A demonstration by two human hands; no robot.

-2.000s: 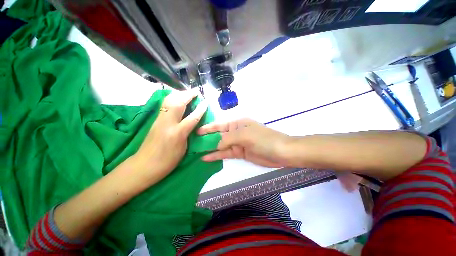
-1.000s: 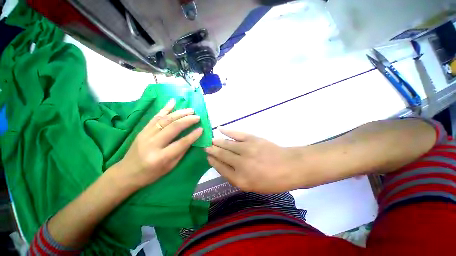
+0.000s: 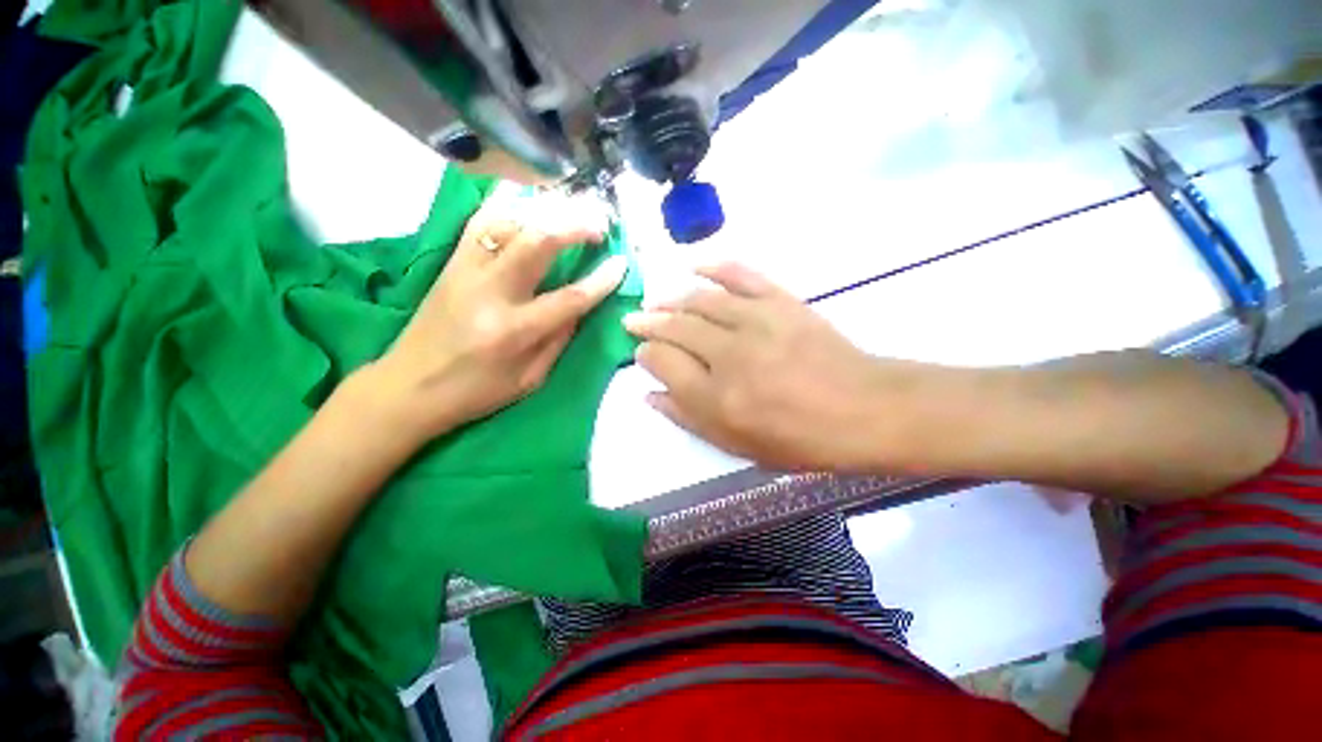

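Note:
Bright green cloth (image 3: 189,334) lies in folds over the left of the white machine table, its right edge under the sewing machine head (image 3: 580,58). My left hand (image 3: 493,319) presses on the cloth close to the presser foot (image 3: 597,180), fingertips near the needle area, which is overexposed. My right hand (image 3: 768,370) is just right of the cloth edge, fingers slightly bent, fingertips at or beside the edge; I cannot tell if they pinch it. The blue knob (image 3: 693,212) is right of the foot.
Thread snips (image 3: 1200,232) with blue handles lie at the right of the white table (image 3: 957,232). A ruler strip (image 3: 768,507) runs along the table's front edge. A dark line crosses the tabletop. My striped lap and a white surface (image 3: 986,580) show below the table.
Since a second ago, my left hand has moved forward to the presser foot. My right hand has moved slightly up and right. The cloth edge sits closer under the foot, and the view has shifted.

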